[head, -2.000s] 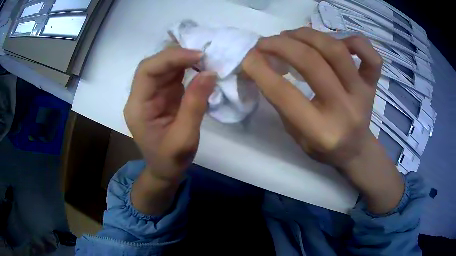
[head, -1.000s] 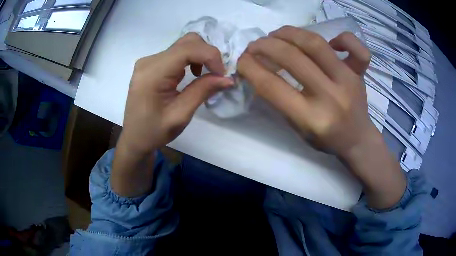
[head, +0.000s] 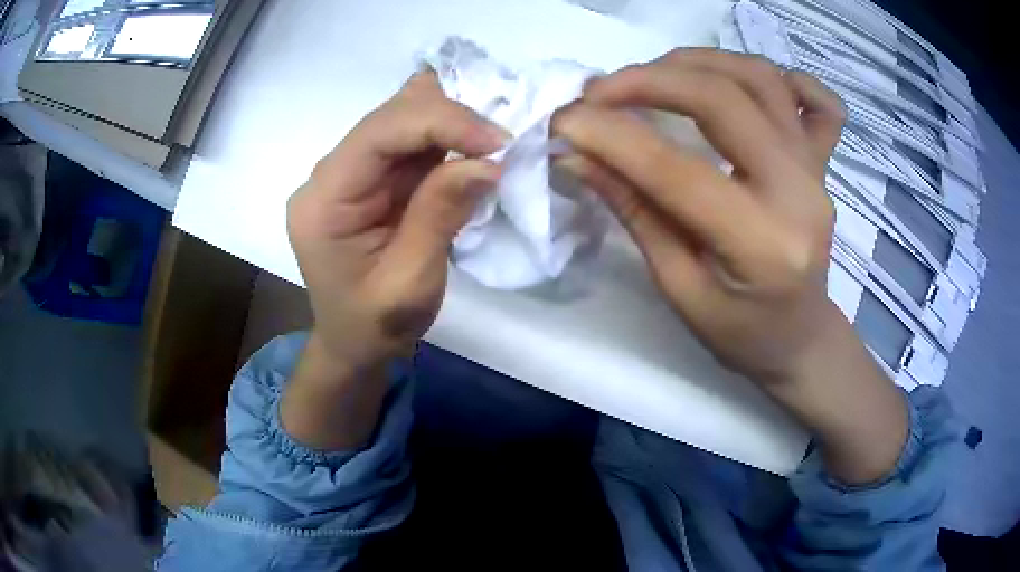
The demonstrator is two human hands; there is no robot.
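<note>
A crumpled white cloth [head: 526, 212] is held up between my two hands over the white work board [head: 324, 78]. My left hand [head: 386, 212] pinches its left side between thumb and fingertips. My right hand [head: 716, 190] pinches its upper right side with thumb and forefinger, the other fingers curled. The cloth hangs in folds below the fingertips. My right hand hides part of the board behind it.
White insert frames [head: 884, 179] lie fanned in an overlapping pile at the right. Cardboard sheets [head: 95, 117] carry silver panels [head: 157, 37] at the upper left. A brown cardboard box [head: 196, 335] and a blue object [head: 106, 257] are below the board at left.
Both hands have shifted a little and the cloth is regripped, its folds now hanging differently. The translucent object seen behind my right hand a second ago no longer shows.
</note>
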